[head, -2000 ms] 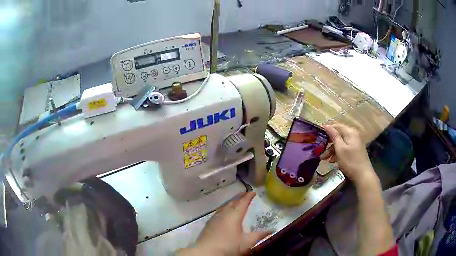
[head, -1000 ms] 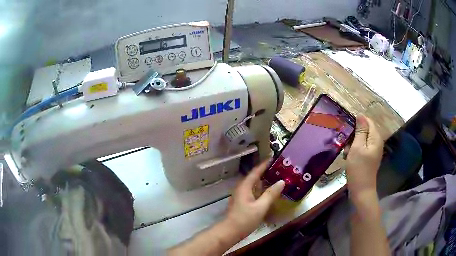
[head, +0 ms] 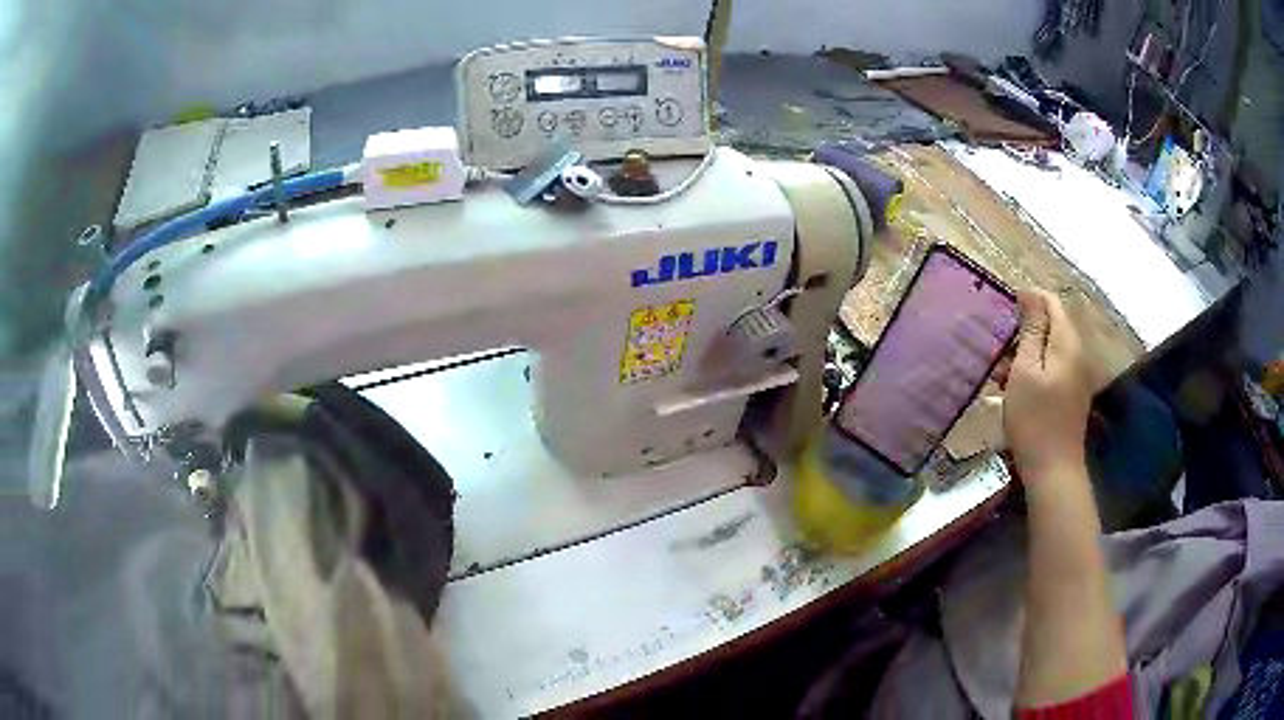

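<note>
My right hand [head: 1049, 373] holds a smartphone [head: 929, 359] by its upper right edge, to the right of the sewing machine. The phone is tilted, its screen lit in pale pink. Its lower end is at the top of a round yellow-green container [head: 845, 499] on the table. My left hand is not in view. The white JUKI sewing machine [head: 451, 281] stands across the middle. Dark cloth [head: 387, 492] and beige cloth [head: 303, 577] lie under and before its needle end at the left. The needle itself is too blurred to make out.
A control panel [head: 584, 106] stands behind the machine head, with a blue hose [head: 211, 214] at the left. A dark thread cone [head: 862, 183] is by the handwheel. Grey cloth [head: 1169, 591] hangs at the lower right. Pale open sheets [head: 211, 162] lie behind at the left.
My left hand, at the phone's lower end a second ago, is out of view. The phone's screen has changed from dark red and purple to pale pink. The camera view has shifted left.
</note>
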